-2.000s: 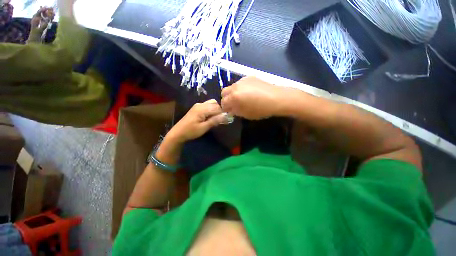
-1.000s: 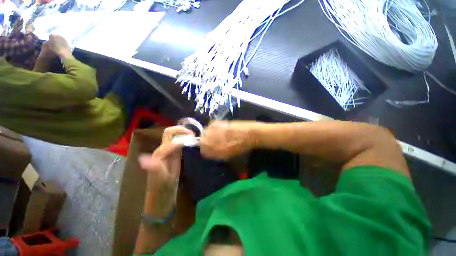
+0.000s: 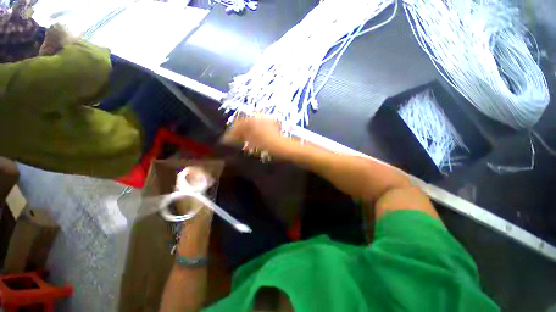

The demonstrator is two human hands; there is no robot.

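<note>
A white cable (image 3: 181, 208), wound in loops and blurred by motion, is at my left hand (image 3: 198, 181), over the carton's edge. One straight end of it sticks out to the lower right. My left hand is blurred and partly hidden by the loops, but it holds the cable. My right hand (image 3: 257, 133) is at the bench edge, over the plug ends of the cable bundle (image 3: 292, 67). Its fingers are blurred, and whether they grip a cord cannot be told. The black tie tray (image 3: 390, 122) with white ties (image 3: 430, 128) lies to the right on the bench.
A large hank of cables (image 3: 524, 91) lies beyond the tray. The brown carton (image 3: 143, 256) stands below the bench at my left. A person in a yellow-green sleeve (image 3: 67, 128) works at the upper left. Red stools (image 3: 30, 292) stand on the grey floor.
My hands have moved apart: the left has the looped cable over the carton side, the right has gone up to the plug ends. Earlier both hands were together over the lap.
</note>
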